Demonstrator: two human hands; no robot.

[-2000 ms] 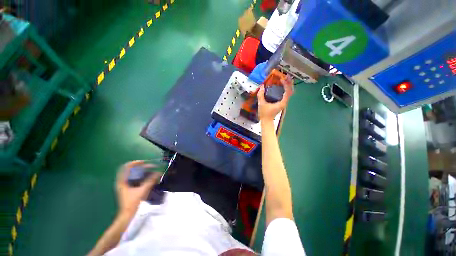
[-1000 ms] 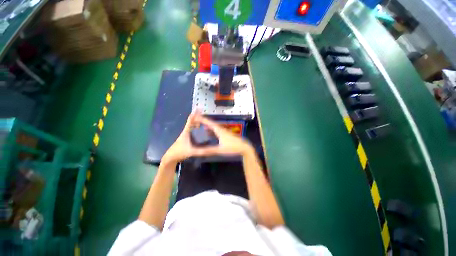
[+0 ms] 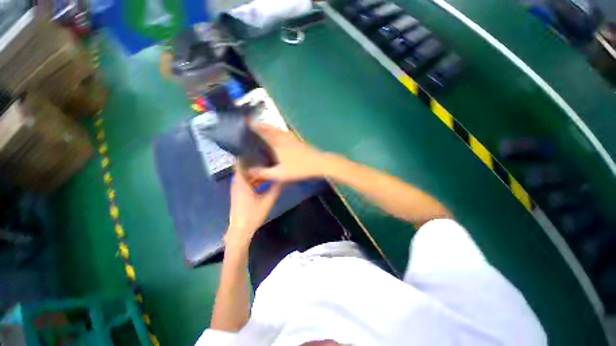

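The view is blurred. A dark plastic housing is between my hands, in front of the machine. My right hand grips it from the right. My left hand is below it, with its fingertips at the housing's lower end. Behind it, another dark upright shape stands over the perforated base plate below the press head; the two dark shapes run together. The orange nest cannot be made out. A bit of the machine base shows between my hands.
The dark metal table lies under the machine. The green line bench on the right holds several dark housings, with more blurred ones lower right. Cartons stand at the left, and a green rack is at lower left.
The view has turned to the right, so the machine appears further left. My hands, together around a housing in front of the base one second ago, are now closer to the base plate.
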